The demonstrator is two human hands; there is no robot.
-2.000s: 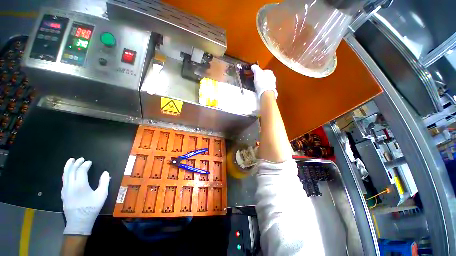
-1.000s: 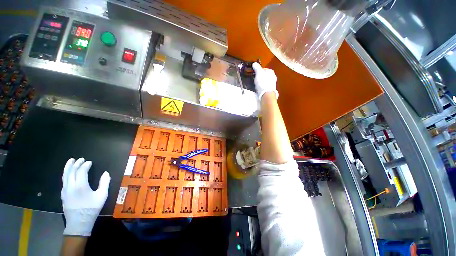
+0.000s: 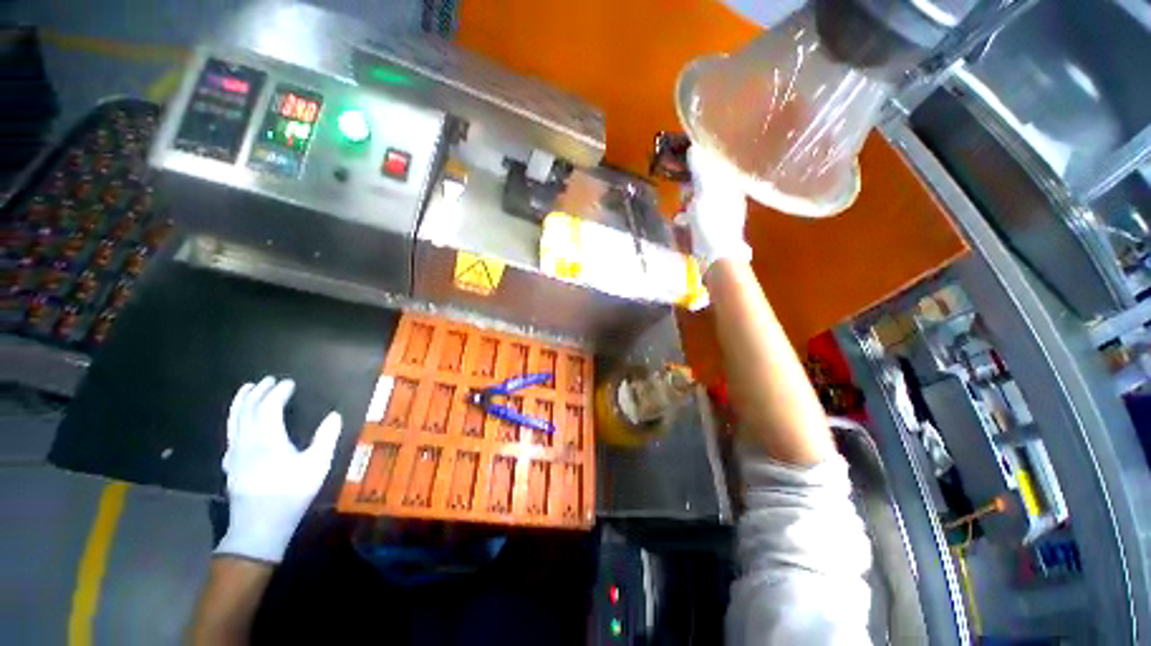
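My right hand (image 3: 717, 208), in a white glove, reaches out at the right end of the solder machine (image 3: 492, 252). It holds a small dark coil (image 3: 670, 154) with a coppery part at its fingertips, clear of the machine top. The palm hides part of the grip. My left hand (image 3: 271, 467), gloved in white, is empty with fingers apart over the dark mat. Blue-handled cutters (image 3: 515, 401) lie open on the orange slotted board (image 3: 423, 438), whose slots hold no coils.
A bottle with a whitish top (image 3: 646, 396) stands right of the board. A clear plastic-wrapped hood (image 3: 776, 114) hangs close to my right hand. A tray of coils (image 3: 76, 240) is at the left. A red bin (image 3: 827, 366) is partly behind my right forearm.
My right hand has lifted the coil off the machine's right end, moving it up and away. The view has shifted, so the machine and board appear further right. The green button now glows brightly.
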